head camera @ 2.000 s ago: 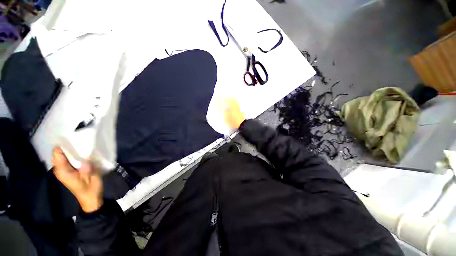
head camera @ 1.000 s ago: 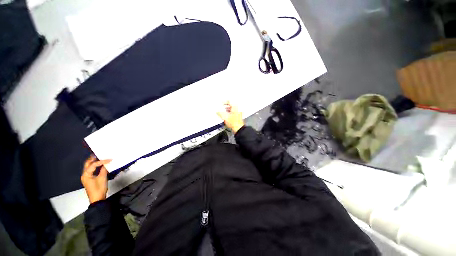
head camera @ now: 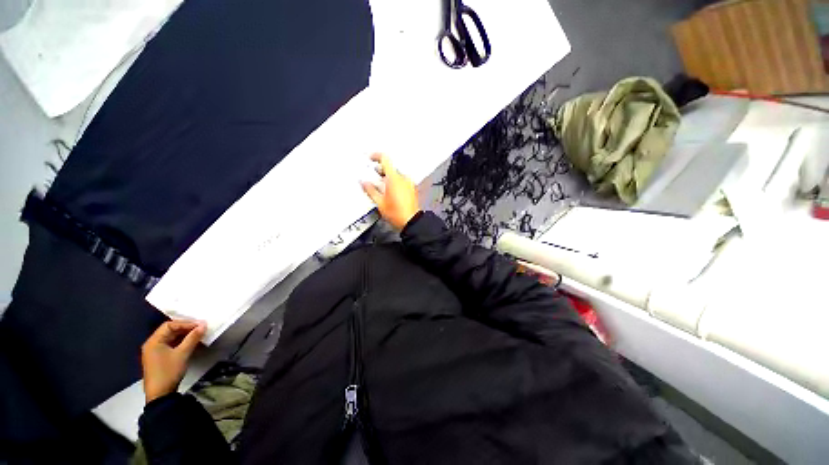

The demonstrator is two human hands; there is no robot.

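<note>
A white paper pattern (head camera: 264,238) with faint writing lies along the table's near edge, over the dark navy fabric panel (head camera: 236,100). My left hand (head camera: 171,356) pinches the paper's lower left corner between thumb and fingers. My right hand (head camera: 394,193) rests on the white surface near the paper's right part, fingers spread and holding nothing. The paper's right end blends with the white tabletop. The shears (head camera: 464,34) lie on the table at the top, black handles showing and blades cut off by the frame edge. A band with pale marks (head camera: 114,259) crosses the fabric's left end.
Dark trimmings (head camera: 495,154) litter the grey floor beyond the white table (head camera: 509,54). An olive cloth bundle (head camera: 623,136) lies there, with a cardboard box (head camera: 754,45) behind it. A white roll (head camera: 627,295) is at the right. Another white sheet (head camera: 77,50) is at the upper left.
The earlier lifted white paper now lies flat along the table's near edge. My left hand went from its crumpled edge to its corner. The view has shifted, so the shears appear higher.
</note>
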